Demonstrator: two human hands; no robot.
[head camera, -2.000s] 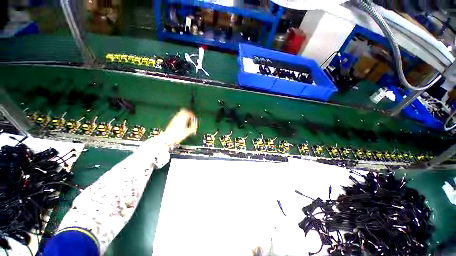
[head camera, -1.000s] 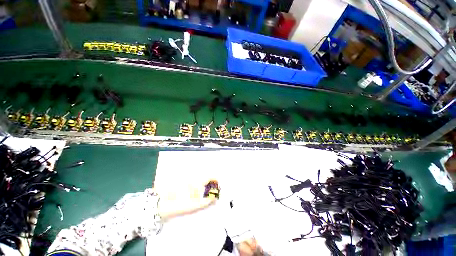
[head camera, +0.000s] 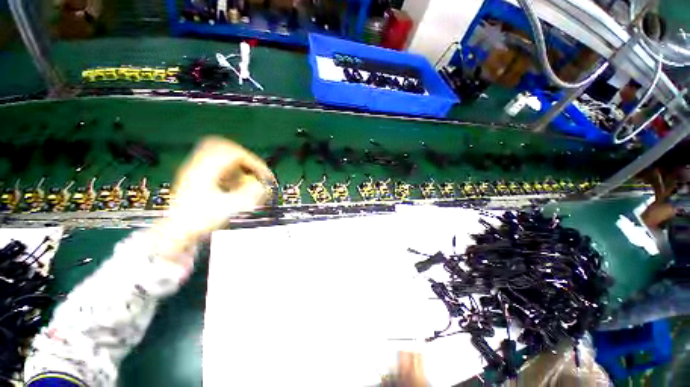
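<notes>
Small yellow-and-black circuit boards (head camera: 340, 191) stand in a row along the near edge of the green conveyor belt (head camera: 227, 125). My left hand (head camera: 219, 178) is blurred, with curled fingers, over this row. It hides part of the row, and I cannot tell if it holds a board. My right hand (head camera: 412, 369) shows only as a blurred skin-toned patch cut off by the bottom edge; its fingers and any contents are hidden. A white work sheet (head camera: 303, 295) lies on the green bench. A black cable pile (head camera: 537, 272) lies on its right side.
Another cable pile (head camera: 19, 302) lies at far left. Black cables lie across the belt. Beyond it are a blue tote (head camera: 378, 98) with dark parts and a yellow row of parts (head camera: 128, 74). Another person's hand (head camera: 660, 212) shows at far right. Whitish, plastic-like material (head camera: 560, 369) shows at bottom right.
My left hand first moved from the belt to over the white sheet with a board, and is now back over the belt's near edge. The whole view has shifted, with the scene sliding left and up.
</notes>
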